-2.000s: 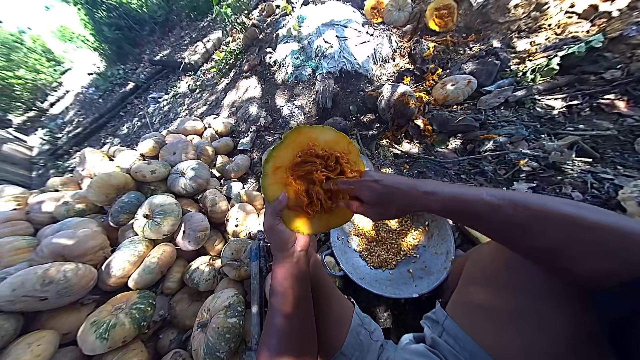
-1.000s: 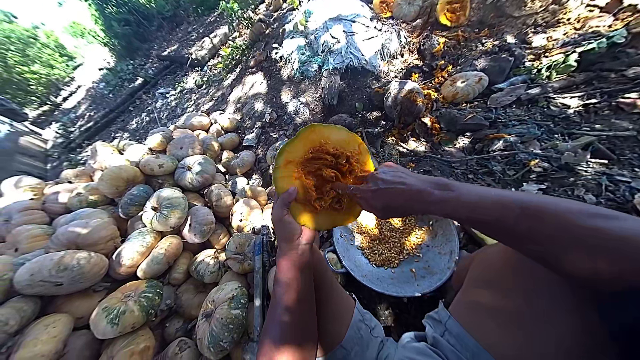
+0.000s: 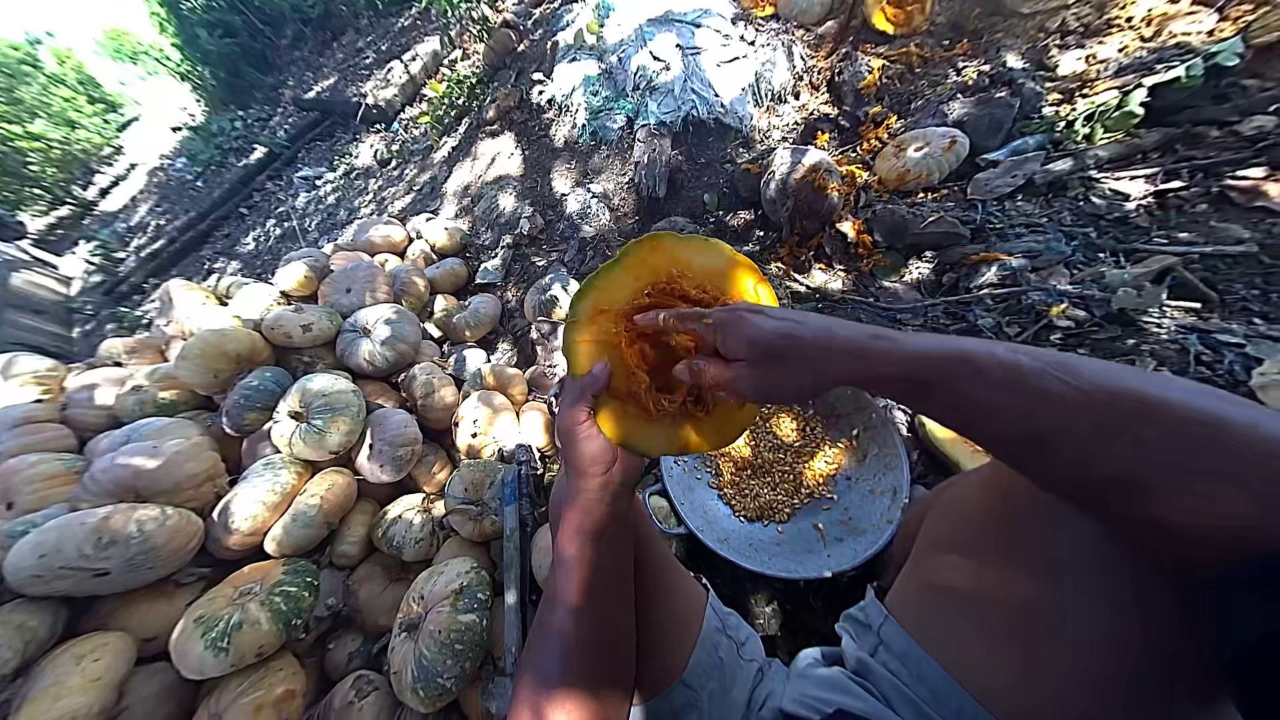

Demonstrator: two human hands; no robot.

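Note:
My left hand holds a halved pumpkin from below at its left edge, thumb on the rim, cut face toward me. Orange stringy pulp fills the hollow at its middle. My right hand reaches over from the right with its fingers in the pulp; whether they grip any is hard to tell. Below the pumpkin half, between my knees, stands a round metal pan with a heap of pumpkin seeds in it.
A large pile of whole pumpkins covers the ground at left. Beside it lies a long narrow blue-grey bar. Cut pumpkin halves, a whole pumpkin, scattered pulp and dry leaves lie ahead and right. A pale crumpled sheet lies at the top.
The fingers of my right hand have moved within the pumpkin's hollow and now lie more across its middle. My left hand keeps its hold on the half.

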